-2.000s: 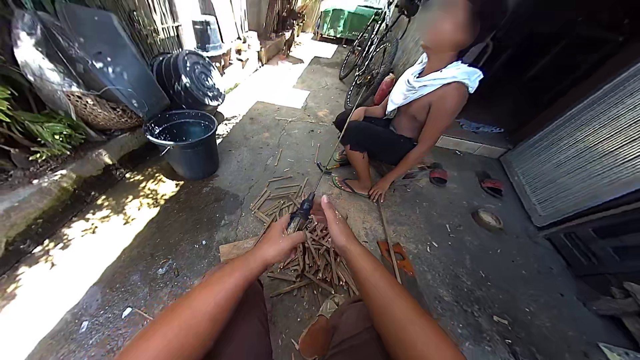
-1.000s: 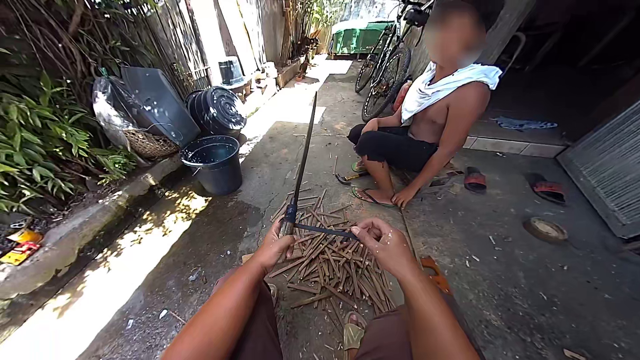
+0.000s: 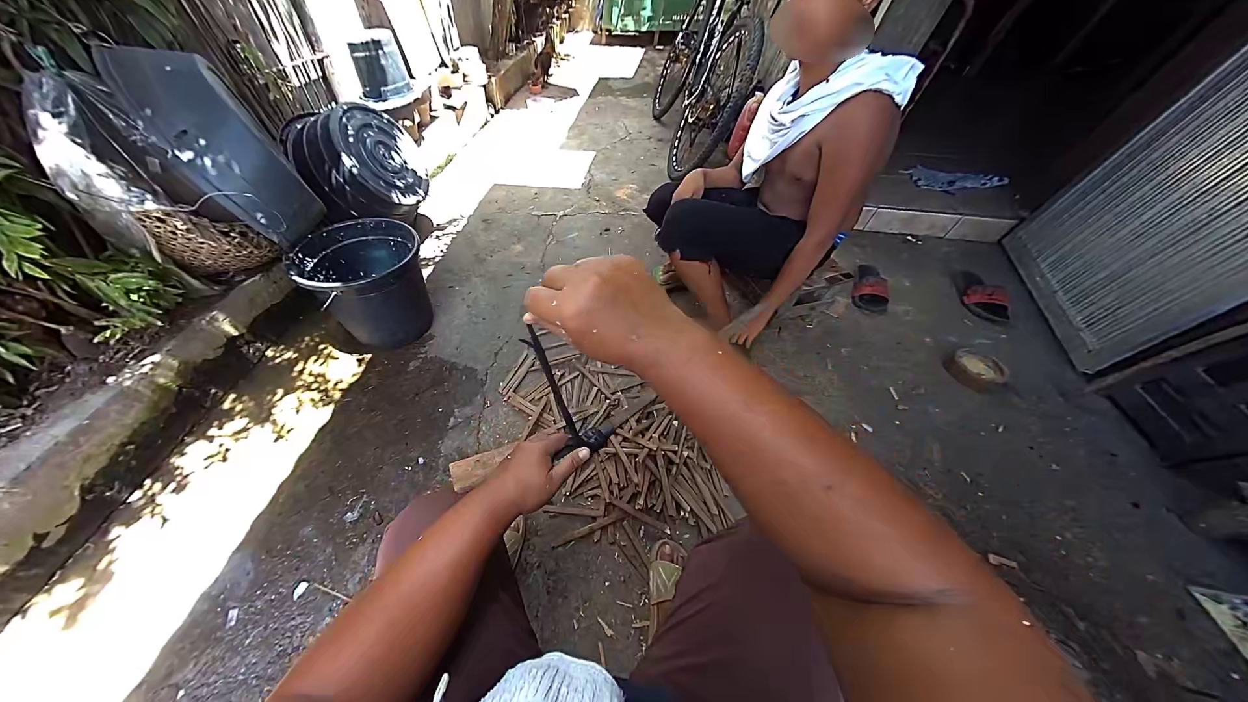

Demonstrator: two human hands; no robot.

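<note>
My left hand (image 3: 536,473) is closed around the dark wrapped handle (image 3: 585,442) of a long-bladed tool, low over a pile of short split wooden sticks (image 3: 663,468). The blade points away over the pile, partly hidden behind my right forearm. From the handle a black strip (image 3: 553,385) runs up, stretched taut, to my right hand (image 3: 604,307), whose fingers pinch its end. My right hand is raised higher and farther forward than the left. A wooden block (image 3: 478,470) lies on the ground beside my left hand.
A person (image 3: 809,166) with a white cloth over the shoulders sits low ahead on the right. A black bucket (image 3: 366,283) stands at left by the concrete curb (image 3: 185,380). Bicycles (image 3: 717,78) stand farther back. Slippers (image 3: 983,295) and a round object (image 3: 975,369) lie on the right.
My right hand has risen and moved forward, drawing the black strip upward; one second ago it stretched sideways between my hands. The blade, upright then, now tilts low over the sticks.
</note>
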